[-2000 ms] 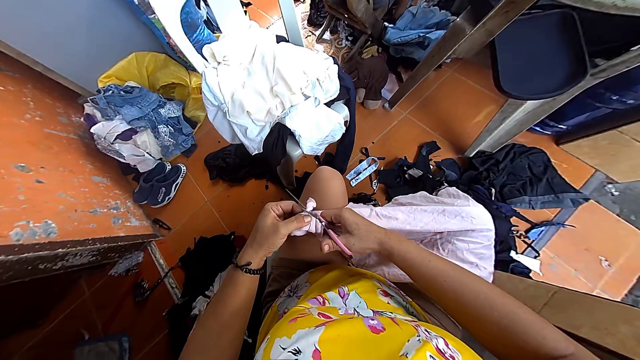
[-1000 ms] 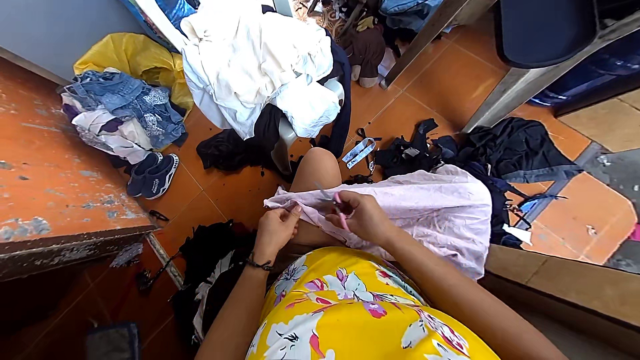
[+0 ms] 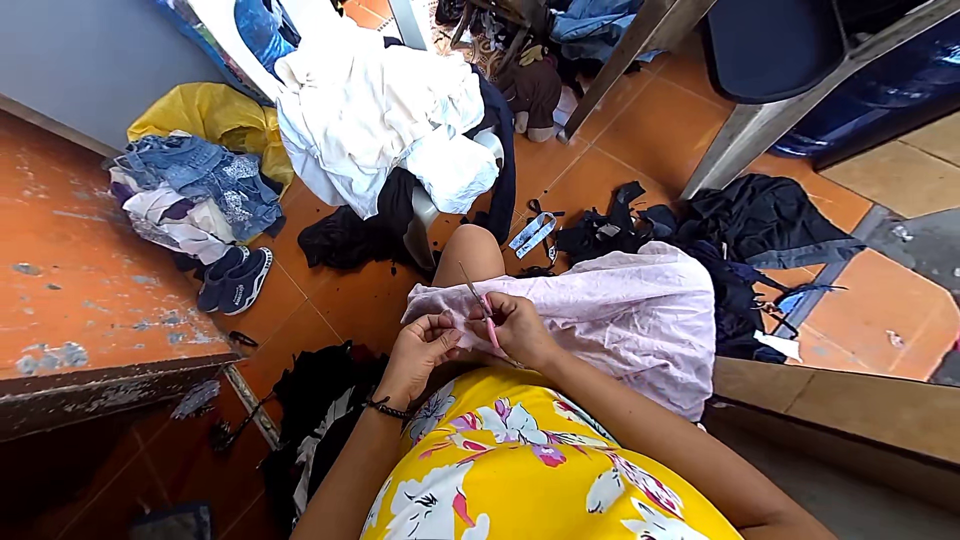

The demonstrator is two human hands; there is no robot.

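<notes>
Pale pink cloth (image 3: 630, 307) lies across my lap and spreads to the right. My right hand (image 3: 514, 326) holds a pair of pink-handled scissors (image 3: 489, 319), their blades pointing up and away over the cloth. Just left of them, my left hand (image 3: 426, 351) has its thumb and forefinger pinched together at the cloth's near left part. Whether a bit of cloth or thread is between those fingertips is too small to tell. A dark bracelet is on the left wrist.
White clothes (image 3: 375, 112) are heaped on a chair ahead. Denim clothes (image 3: 187, 180), a yellow cloth (image 3: 210, 112) and dark shoes (image 3: 236, 281) lie at the left. Black cloth scraps (image 3: 615, 225) and a black garment (image 3: 772, 217) are on the tiled floor beside a wooden table leg (image 3: 630, 60).
The pink cloth, bunched up between my hands two seconds ago, is now spread over my lap. The scissors have turned from pointing left to pointing away from me.
</notes>
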